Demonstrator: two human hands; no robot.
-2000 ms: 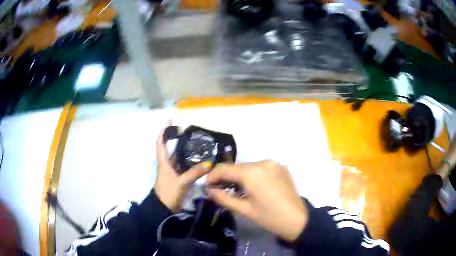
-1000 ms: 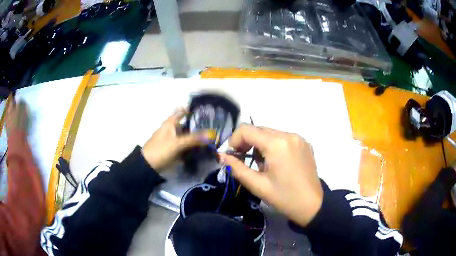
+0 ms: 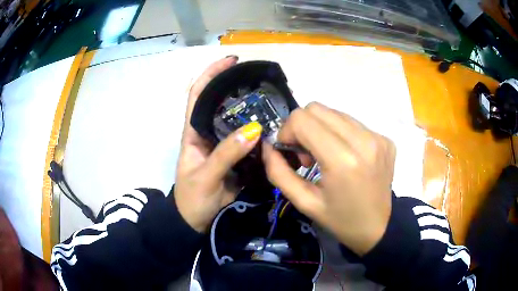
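Note:
My left hand (image 3: pixel 207 165) holds the black curved rear cover (image 3: pixel 207 108) above the white sheet, its open side facing me. A circuit board (image 3: pixel 253 111) sits inside, and my left thumb, with yellow on its tip, lies over its lower edge. My right hand (image 3: pixel 335 173) pinches something thin and dark, possibly tweezers, at the board's lower right edge; the fingertips hide the contact. Blue and other thin wires (image 3: pixel 277 207) run down into the open black camera body (image 3: pixel 264 247) with a white rim, near my lap.
A black pigtail cable (image 3: pixel 68 190) lies at left by the orange-brown strip (image 3: pixel 59 142). Clear plastic trays (image 3: pixel 369 23) stand beyond the bench edge. Another camera unit (image 3: pixel 494 108) is at the right edge. Parts of people's dark and red sleeves show at both sides.
The view has tilted down and closer. The cover is raised and turned so its board faces me. My right hand has come to the board's edge. More of the camera body shows than two seconds ago.

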